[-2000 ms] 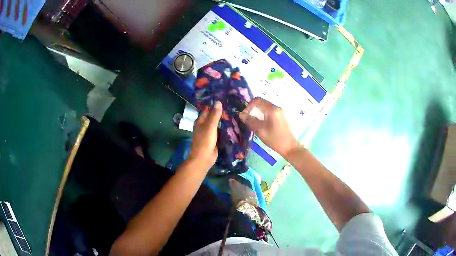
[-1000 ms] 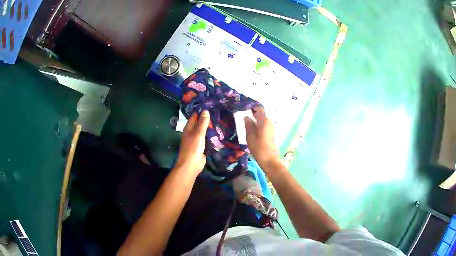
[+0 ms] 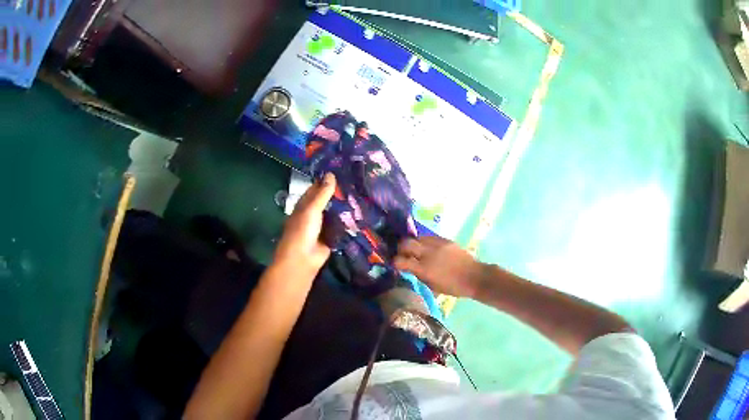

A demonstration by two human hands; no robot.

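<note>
A soft navy patterned pouch (image 3: 353, 205) with red, pink and pale shapes lies over my lap and the near edge of the printed carton. My left hand (image 3: 310, 220) holds its left side, thumb on top. My right hand (image 3: 434, 261) is at its lower right side, fingers against the cloth. I cannot tell whether the right hand grips it, and no white tissue shows in it. The pouch's underside is hidden.
The white and blue carton (image 3: 443, 168) lies beyond the pouch, with a round silver lid (image 3: 275, 103) on its left part. A blue basket (image 3: 25, 37) is at the upper left. Yellow tape (image 3: 526, 115) runs along the green floor at the right.
The white piece seen in my right hand a second ago no longer shows. My right hand has moved down along the pouch's right side. My left hand still holds the left side.
</note>
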